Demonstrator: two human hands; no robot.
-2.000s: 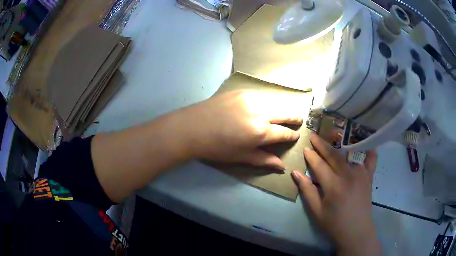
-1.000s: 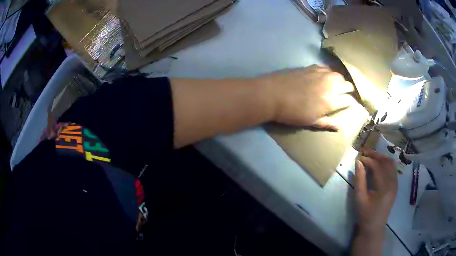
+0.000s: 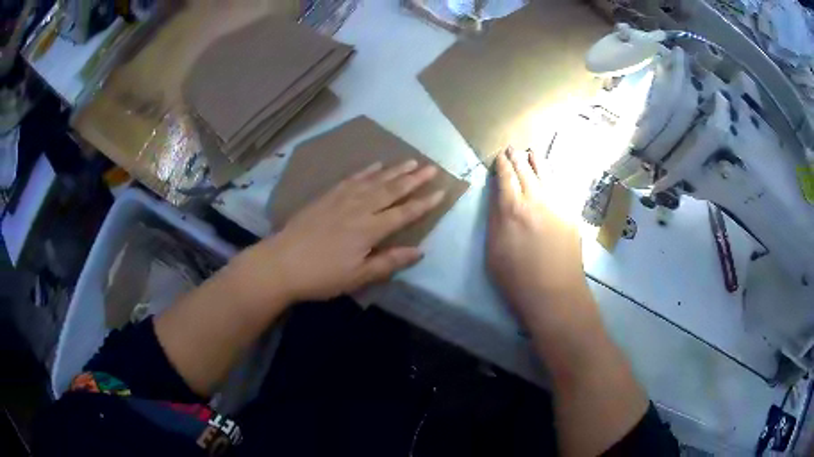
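A brown cut fabric piece (image 3: 344, 147) lies flat on the white table, left of the needle area. My left hand (image 3: 357, 228) lies on it, palm down with the fingers spread. My right hand (image 3: 535, 236) lies palm down left of the needle, fingertips at the lower corner of another brown piece (image 3: 477, 80) behind; whether it grips that piece I cannot tell. The sewing machine head (image 3: 665, 107) stands at the right under bright lamp glare, which hides the presser foot. A small tan guide piece (image 3: 614, 217) stands beside the needle area.
A stack of brown cut pieces (image 3: 259, 85) lies at upper left, partly over the tan side board (image 3: 116, 112). A white plastic bin (image 3: 85, 294) with brown pieces is at lower left. Dark red snips (image 3: 724, 250) lie right of the needle. The table's front edge (image 3: 446, 319) runs below my hands.
My left hand has moved left, away from the needle, with a fabric piece now under it there. My right hand has moved up and left from beside the needle. The view has shifted.
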